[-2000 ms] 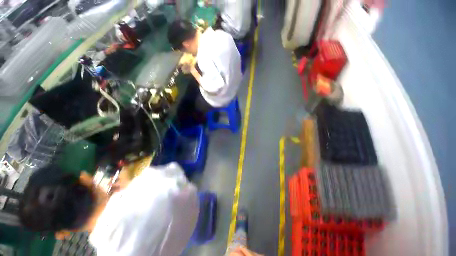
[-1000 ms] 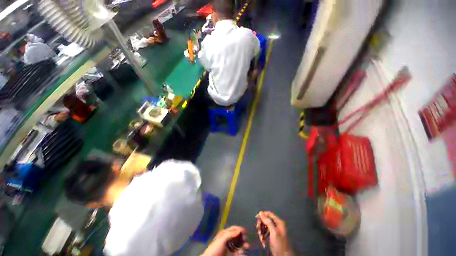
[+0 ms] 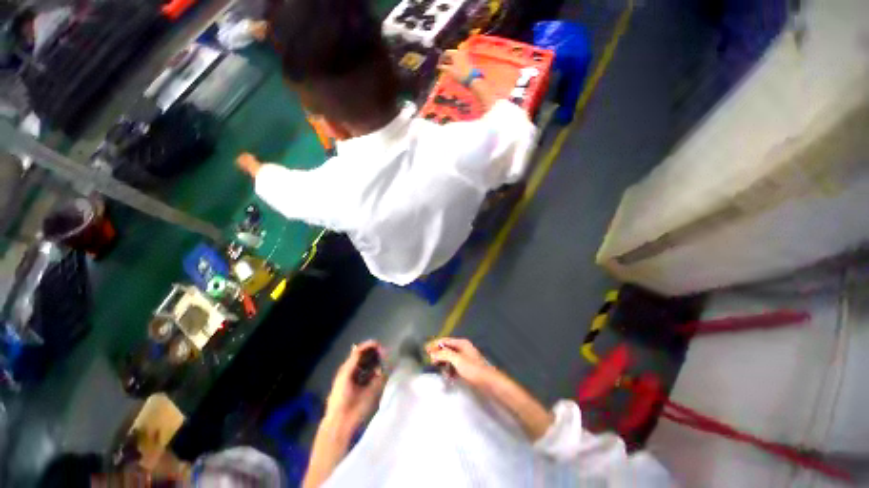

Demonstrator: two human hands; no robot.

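My left hand (image 3: 349,391) is at the lower middle, its fingers closed round a small dark object (image 3: 366,365). My right hand (image 3: 467,362) is just to the right, apart from the left. It holds another small dark thing (image 3: 444,368), partly hidden by the fingers. Both objects are blurred, so their exact shape cannot be told. Both hands are in front of my white coat, over the aisle floor.
A person in a white coat (image 3: 410,191) sits ahead at the green bench (image 3: 276,233), by a red tray (image 3: 515,59). Another person's cap (image 3: 236,467) shows lower left. A pale padded block (image 3: 724,162) and red metal frame (image 3: 624,391) stand right.
The view has moved forward along the aisle; the seated person ahead appears larger and closer. My hands, both holding dark things, now show higher in the picture, with my coat visible.
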